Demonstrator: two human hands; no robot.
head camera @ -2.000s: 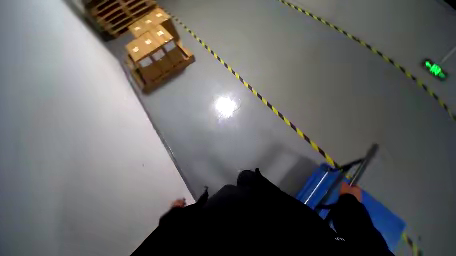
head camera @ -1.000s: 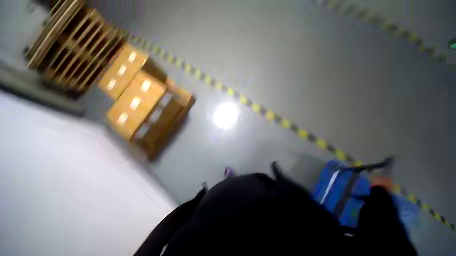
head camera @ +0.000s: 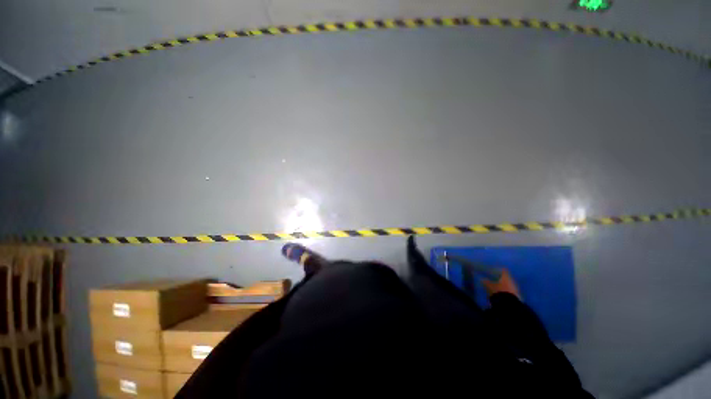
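Note:
The blue platform trolley (head camera: pixel 550 292) stands on the floor at the lower right, beside my dark-clothed body. My right hand (head camera: pixel 504 285) is small and blurred at the trolley's dark push handle (head camera: pixel 472 269) and appears closed on it. My sleeve and body hide part of the deck. My left hand is not in view. A small blue and orange thing, probably the tip of my shoe (head camera: pixel 296 252), shows in front of my body.
Brown cartons (head camera: pixel 129 331) with white labels are stacked at the lower left, beside wooden pallets (head camera: pixel 31 312). A black-and-yellow tape line (head camera: pixel 351 233) crosses just ahead. Another line (head camera: pixel 374 24) curves across the far floor. A green light reflection lies at the top right.
The view has turned: the tape lines now run across it, the cartons are at the lower left, and the white wall at the left is gone. My right hand remains at the trolley handle.

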